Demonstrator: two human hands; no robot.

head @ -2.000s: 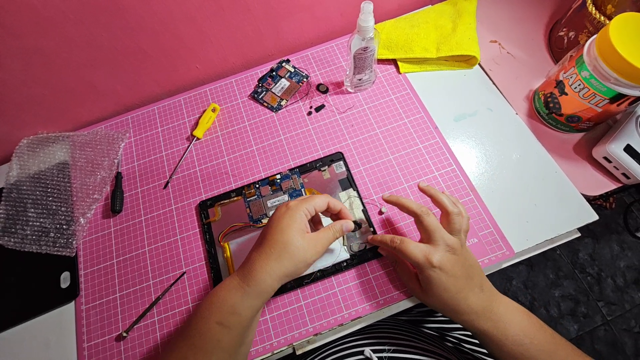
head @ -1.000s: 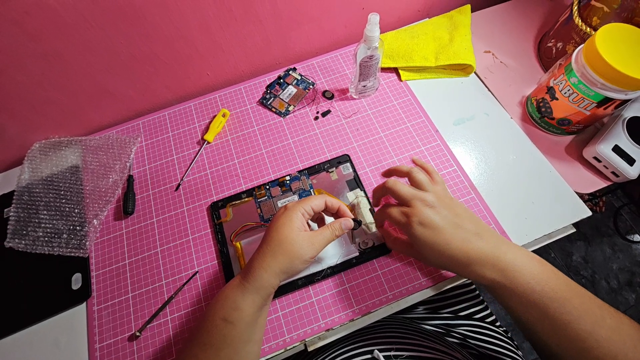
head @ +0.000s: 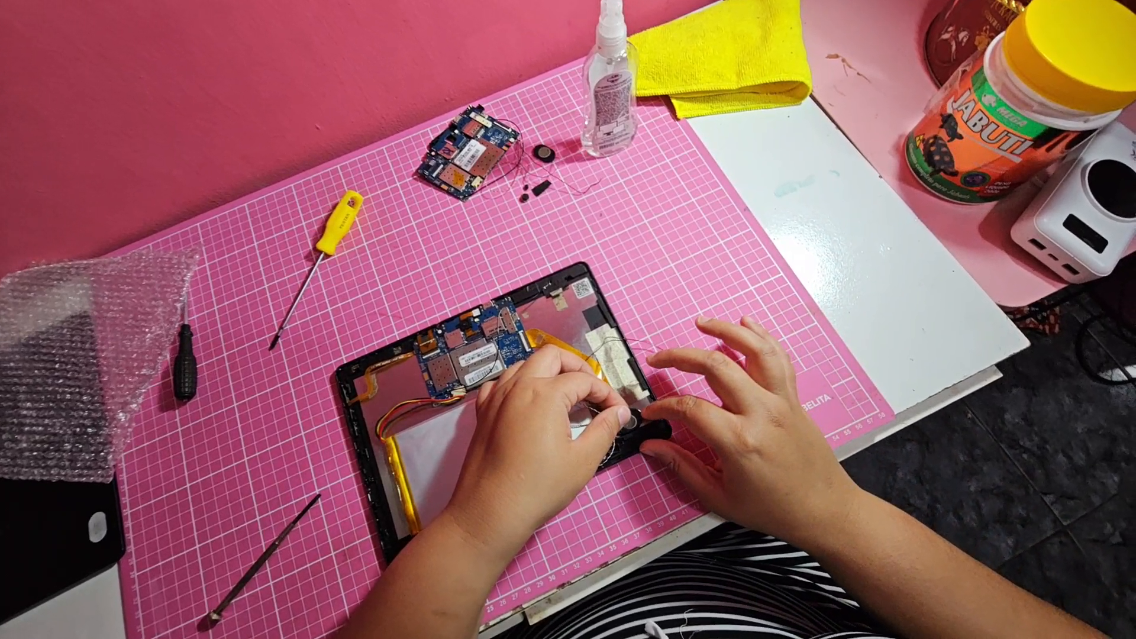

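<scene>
An opened tablet (head: 435, 444) lies at a tilt on the pink cutting mat (head: 266, 426); its blue circuit board (head: 475, 346), wires and battery show. My left hand (head: 532, 435) reaches over it, thumb and index finger pinched at a small dark part (head: 631, 417) near the tablet's lower right corner. My right hand (head: 737, 417) is beside that corner, fingers spread, with the index fingertip and thumb close to a black piece (head: 655, 429). Whether they touch it cannot be told. Thin wires run by the fingertips, next to a strip of pale tape (head: 615, 359).
Beyond the tablet lie another circuit board (head: 469, 153), a small round speaker (head: 543, 153), a spray bottle (head: 610, 89) and a yellow cloth (head: 723, 53). A yellow-handled screwdriver (head: 339, 224), a black-handled screwdriver (head: 185, 364), a thin metal tool (head: 266, 559) and bubble wrap (head: 89, 355) are at the left.
My right hand was at the corner, then drew back from it, and is now close to it again with its fingers spread. My left hand stays pinched over the same corner.
</scene>
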